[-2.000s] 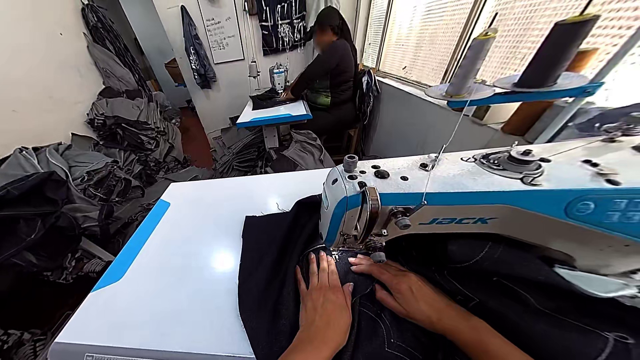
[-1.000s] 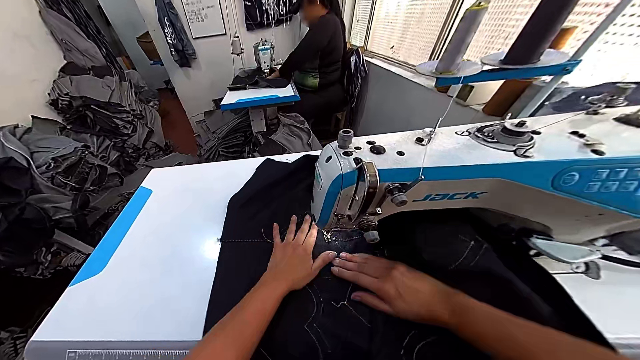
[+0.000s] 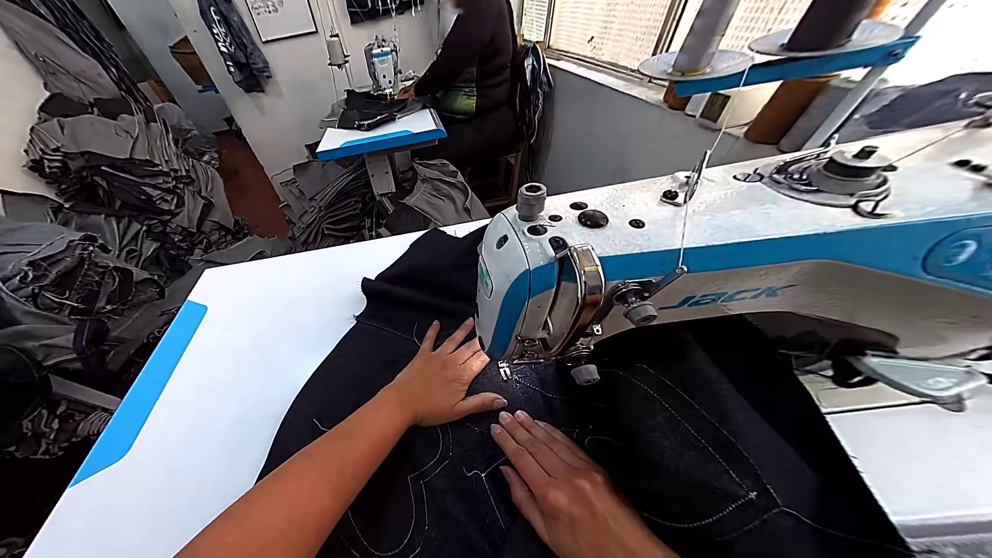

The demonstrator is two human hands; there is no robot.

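Observation:
Dark denim fabric (image 3: 372, 418) with pale stitched curves lies under a white and blue Jack sewing machine (image 3: 775, 232) and spreads over the white table. My left hand (image 3: 446, 380) rests on the denim with fingers spread, just left of the presser foot (image 3: 506, 370). Below and to the right of the foot, my right hand (image 3: 558, 480) presses flat on the cloth, its fingers close together and their tips near my left thumb. Neither hand grips anything. A white thread runs down the machine head. The needle tip is too small to make out.
The white table (image 3: 232, 341) has a blue edge strip. Heaps of grey and dark cloth (image 3: 116, 178) lie at the left. Beyond, a person (image 3: 473, 70) sits at another sewing machine (image 3: 384, 66). Thread cones (image 3: 709, 35) stand on a rack at the upper right.
The denim has shifted on the table, and its back edge lies differently beside the machine head. Both hands stay on the cloth; two seconds ago they lay closer together at the foot.

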